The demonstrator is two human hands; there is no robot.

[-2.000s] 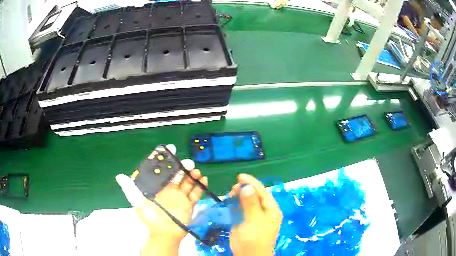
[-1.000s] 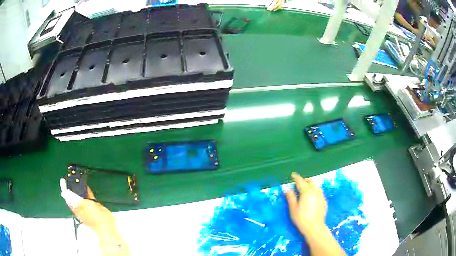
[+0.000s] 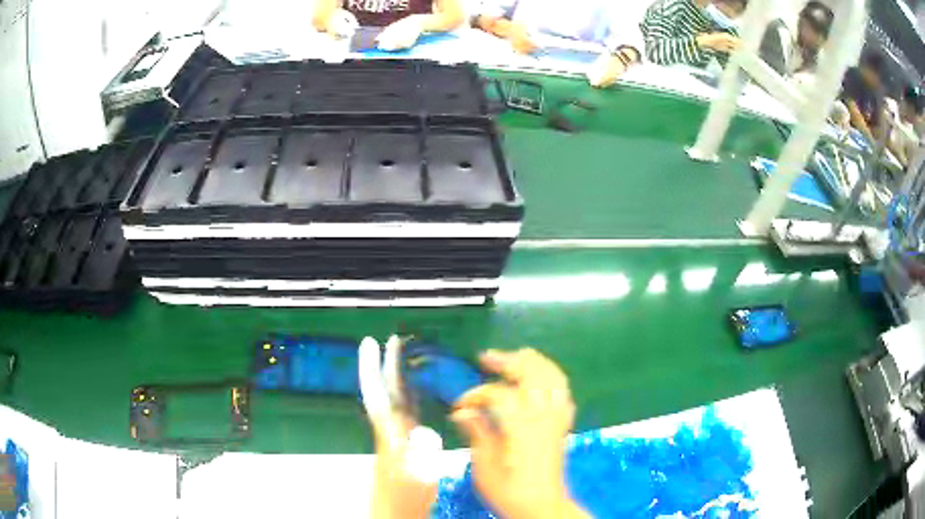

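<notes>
My right hand (image 3: pixel 522 431) and my left hand (image 3: pixel 396 436), with white finger cots, are together at the centre, both blurred. Between them they hold a filmed frame (image 3: pixel 441 373), tilted, its blue film still in its window. Another filmed frame (image 3: pixel 309 366) lies on the green surface just left of my hands, partly hidden by my left fingers. A bare frame (image 3: pixel 190 414) lies left of it, green showing through its window. One more filmed frame (image 3: pixel 763 326) lies at the right. The crinkled blue peeled film pile (image 3: pixel 659 466) lies on the white sheet (image 3: pixel 776 426) at front right.
A tall black tray stack (image 3: pixel 325 218) with white layers stands behind my hands, with more black trays (image 3: pixel 71 228) at its left. White metal posts (image 3: pixel 725 112) and fixtures (image 3: pixel 893 395) are at the right. Several people (image 3: pixel 690 30) sit opposite; small dark frames (image 3: pixel 524 96) lie near them.
The view has tilted up. The bare frame has left my left hand and lies on the green surface. Both hands have come together on a filmed frame, and one fewer filmed frame lies at the right.
</notes>
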